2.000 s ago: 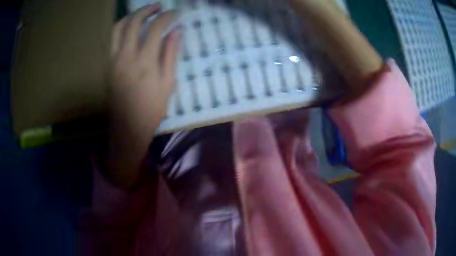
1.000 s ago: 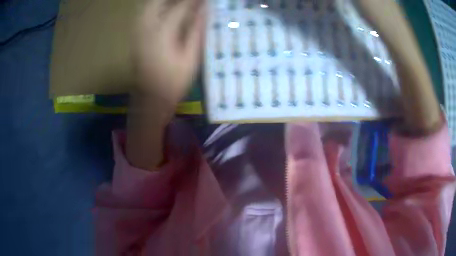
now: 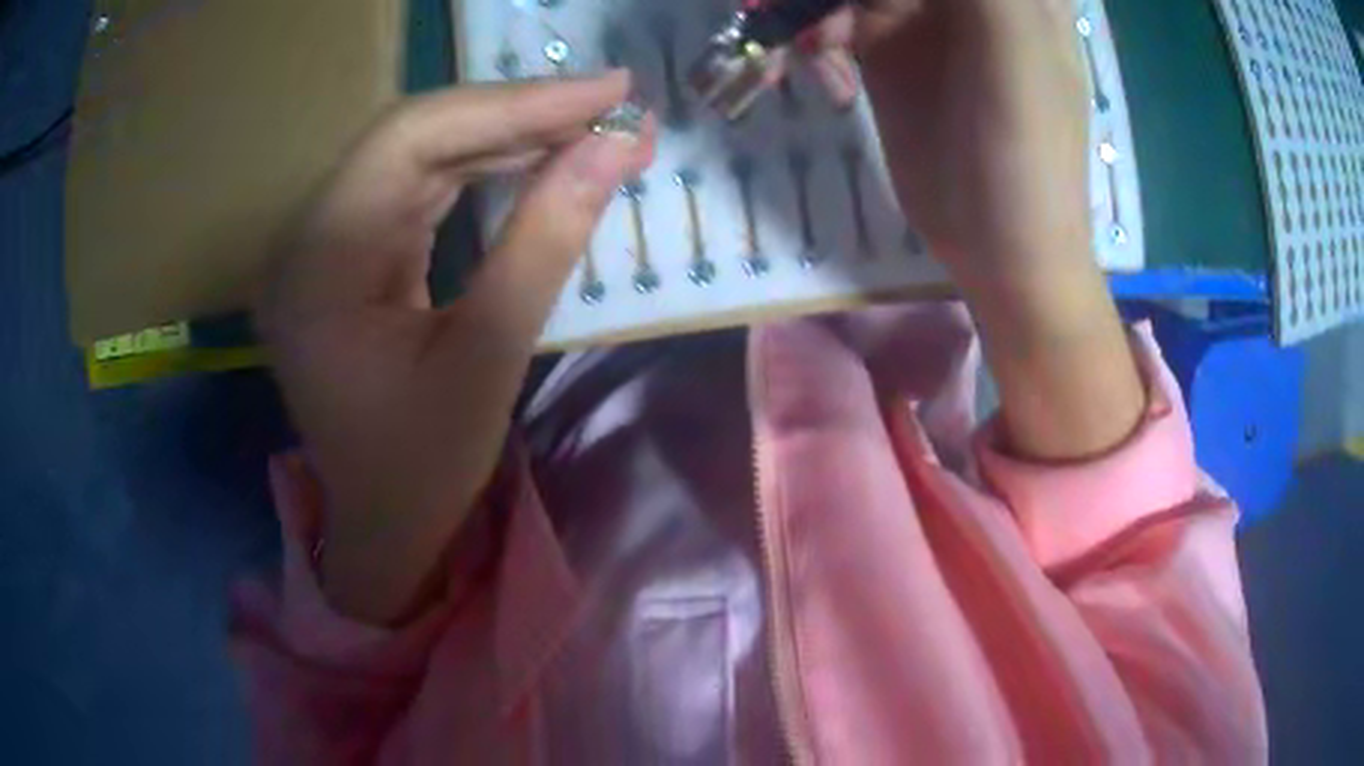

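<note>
My left hand (image 3: 434,255) pinches a small round metal piece (image 3: 616,120) between thumb and index fingertip, above the white layout board. My right hand (image 3: 957,120) holds a hand tool (image 3: 736,63) with a shiny metal front end and a dark grip with some red; it points left toward the pinched piece, apart from it. The white layout board (image 3: 681,311) lies below both hands. Its rows of dumbbell shapes (image 3: 696,228) have tan or dark bars and silvery round ends. My right hand and forearm hide part of the board.
A plain brown board (image 3: 225,165) lies at the left, with a yellow strip (image 3: 195,359) along its near edge. The green table (image 3: 1182,135) has a blue edge. Another white dotted board (image 3: 1304,165) is at the right. A blue stool (image 3: 1249,427) stands below it.
Both hands have come over the board's middle, facing each other. The metal piece and the tool are now visible. The view has shifted, with more of the stool showing.
</note>
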